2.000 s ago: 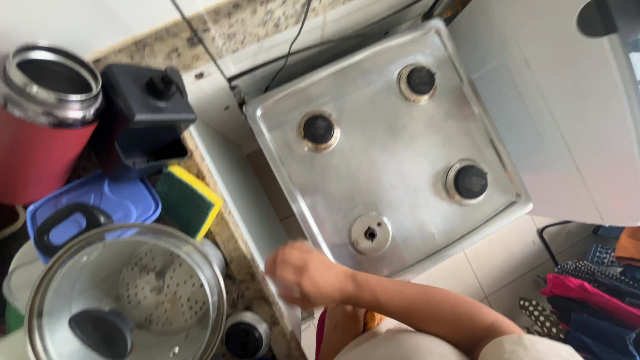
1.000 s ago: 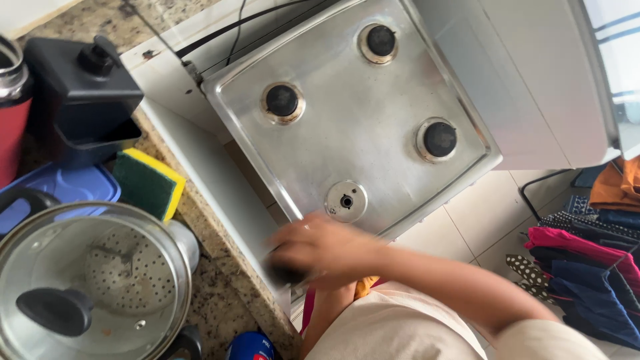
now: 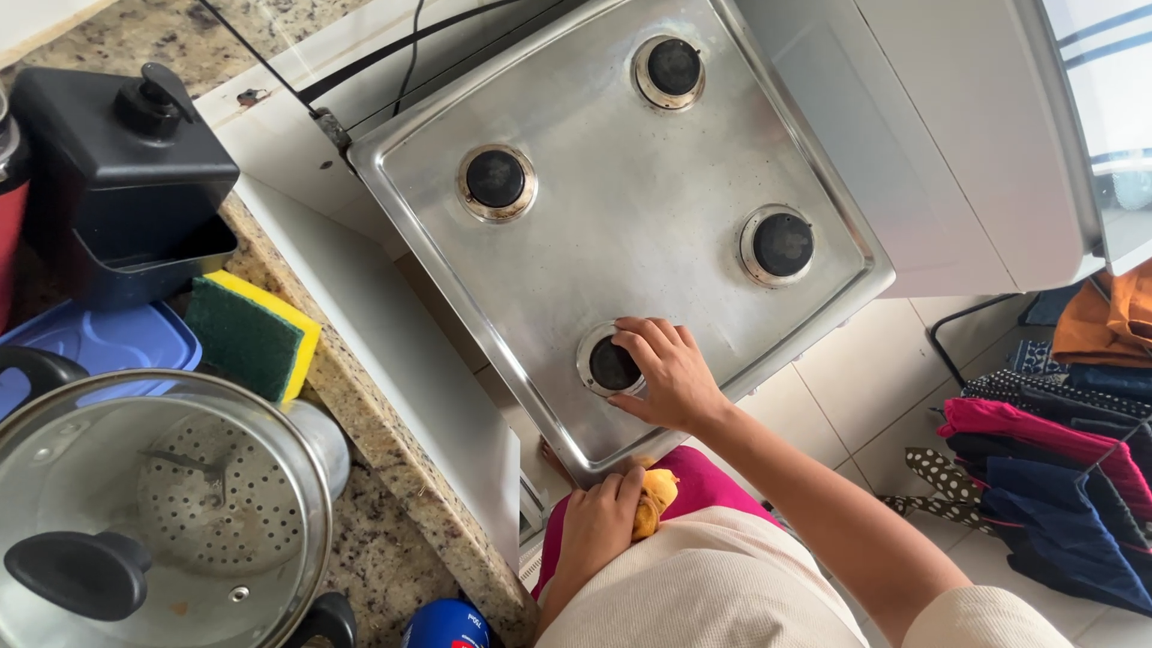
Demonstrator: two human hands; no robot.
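My right hand (image 3: 670, 373) reaches over the near corner of the steel stovetop (image 3: 594, 225), its thumb and fingers around a black burner cap (image 3: 616, 362) that sits on the near burner. Against my body, at the stove's front edge, my left hand (image 3: 607, 517) is closed on a bunched yellow cloth (image 3: 655, 502). Three other burners carry black caps: one at the back left (image 3: 495, 179), one at the back right (image 3: 673, 67) and one at the right (image 3: 782, 245).
On the granite counter (image 3: 387, 531) at left are a glass-lidded pot (image 3: 315, 540), a green and yellow sponge (image 3: 252, 337), a blue plastic container (image 3: 171, 337), a black soap dispenser (image 3: 117, 135) and a blue bottle (image 3: 447, 625). Clothes (image 3: 1062, 504) hang on a rack at right.
My right hand has moved from the counter's edge onto the near burner. That burner was uncapped in both earlier frames and now bears a black cap.
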